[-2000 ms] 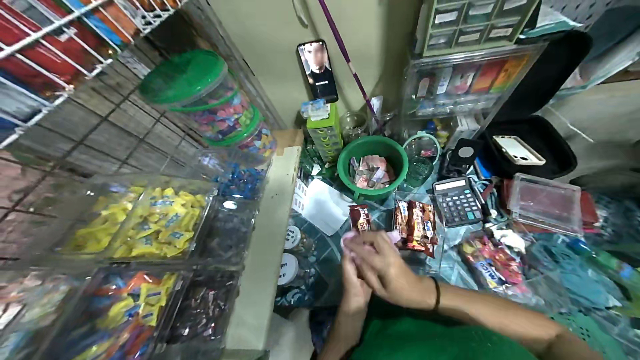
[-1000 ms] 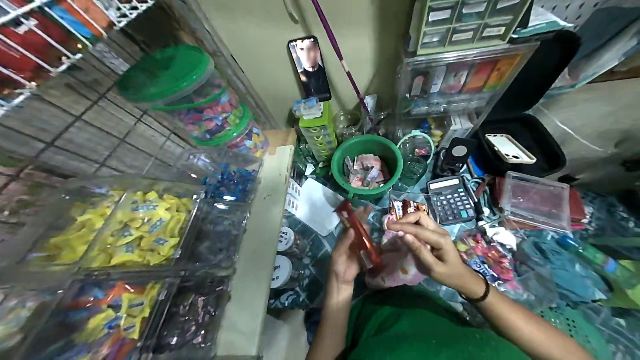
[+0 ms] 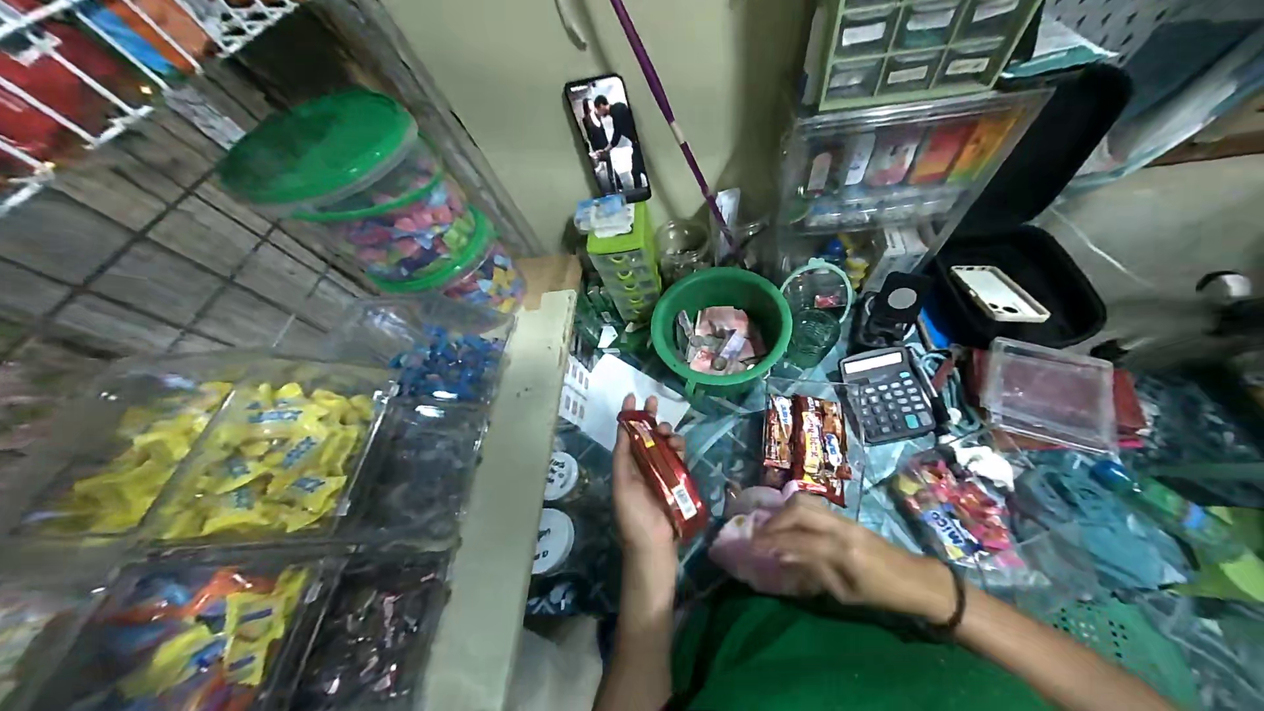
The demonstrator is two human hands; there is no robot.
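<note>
My left hand (image 3: 644, 494), palm up, holds a red-wrapped snack bar (image 3: 664, 474) tilted across its palm and fingers. Beside it on the right, my right hand (image 3: 825, 553) grips a pink cloth (image 3: 755, 543), whose folds hang over my lap. Just beyond my right hand, several brown and red wrapped bars (image 3: 810, 439) lie on a clear tray. A green plastic tub (image 3: 724, 380) behind them contains banknotes and coins. White paper (image 3: 617, 400) lies to the left of the tub.
A calculator (image 3: 889, 395), a bag of pink candy (image 3: 958, 509) and a clear plastic box (image 3: 1049, 393) sit at right. A phone (image 3: 607, 138) leans upright at the back. Left of a wooden ledge (image 3: 504, 474) are candy bins (image 3: 267, 454) and green-lidded tubs (image 3: 326, 148).
My hands were together two seconds ago. They have since parted, with the red bar in my left hand. My right hand has come down from near the bars onto the pink cloth.
</note>
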